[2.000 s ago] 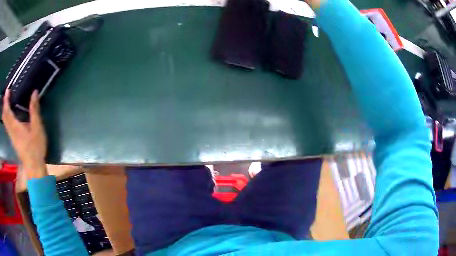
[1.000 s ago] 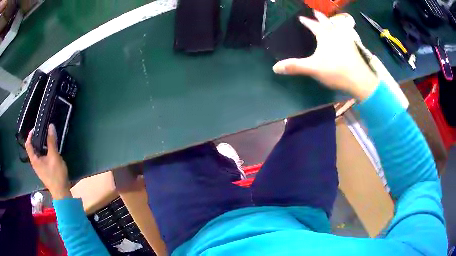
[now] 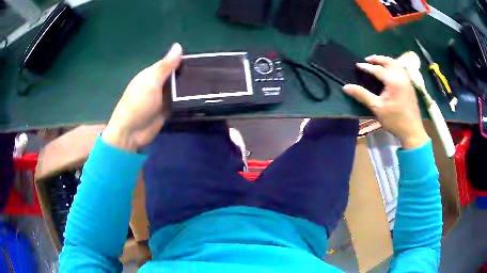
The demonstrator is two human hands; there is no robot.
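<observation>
My left hand (image 3: 141, 101) holds the left end of a black portable player (image 3: 213, 80), near the bench's front edge. Its light-framed screen faces up, with a round dial and small buttons at its right. A black wrist strap (image 3: 311, 80) loops from its right end. My right hand (image 3: 392, 93) is on a flat black panel (image 3: 347, 65) to the right, thumb and fingers around its right end. Two more black panels, one at the far middle (image 3: 245, 10) and one beside it (image 3: 297, 16), are cut off by the top edge.
Another black player (image 3: 50, 40) lies far left. An orange parts box (image 3: 392, 13) is at the far right. A mallet (image 3: 435, 114) and yellow-and-black cutters (image 3: 440, 77) lie right of my right hand. Open cartons stand below the bench, left (image 3: 69, 149) and right (image 3: 368, 213).
My left hand has brought a player from the left to the middle front, screen up. My right hand has moved right and down onto the panel. The view has turned.
</observation>
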